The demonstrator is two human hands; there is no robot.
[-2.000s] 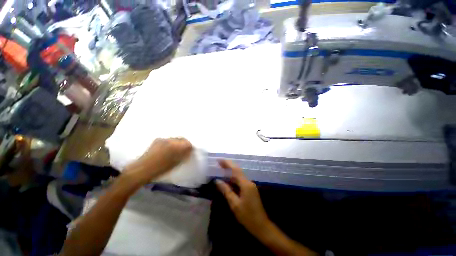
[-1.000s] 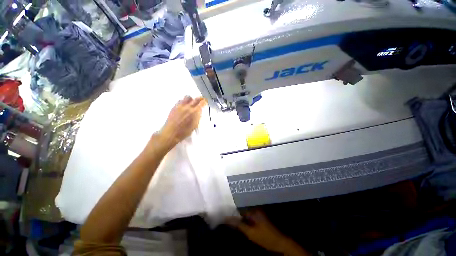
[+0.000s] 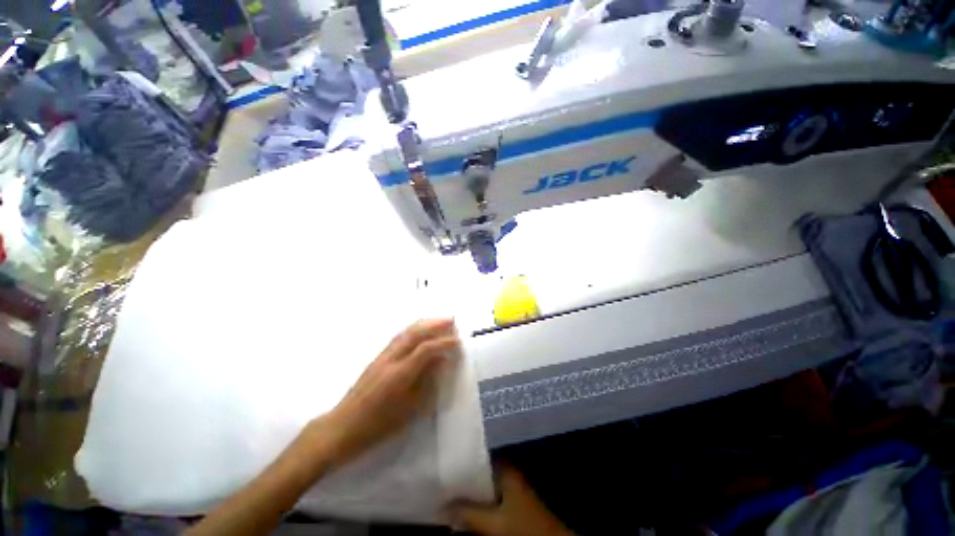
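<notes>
A white fabric panel (image 3: pixel 241 345) lies spread left of the needle and reaches the table's front edge. A folded band (image 3: pixel 461 429) runs along its right edge. My left hand (image 3: pixel 403 382) lies on the panel beside the band, below the presser foot (image 3: pixel 448 246). My right hand (image 3: pixel 508 511) holds the band's lower end at the front edge, partly cut off by the picture's bottom. The white JACK sewing machine (image 3: pixel 586 136) stands above. A yellow block (image 3: pixel 515 302) sits on the bed right of the panel.
A ruler tape (image 3: pixel 649 361) runs along the front edge. Black-handled scissors (image 3: pixel 901 267) lie on grey-blue cloth (image 3: pixel 838 251) at the right. Grey-blue bundles (image 3: pixel 126 157) are at the back left. Shiny taped cardboard (image 3: pixel 89 314) is at the left.
My left hand has moved from near the presser foot down along the band towards me. My right hand stays at the band's lower end. The view has shifted, showing the scissors.
</notes>
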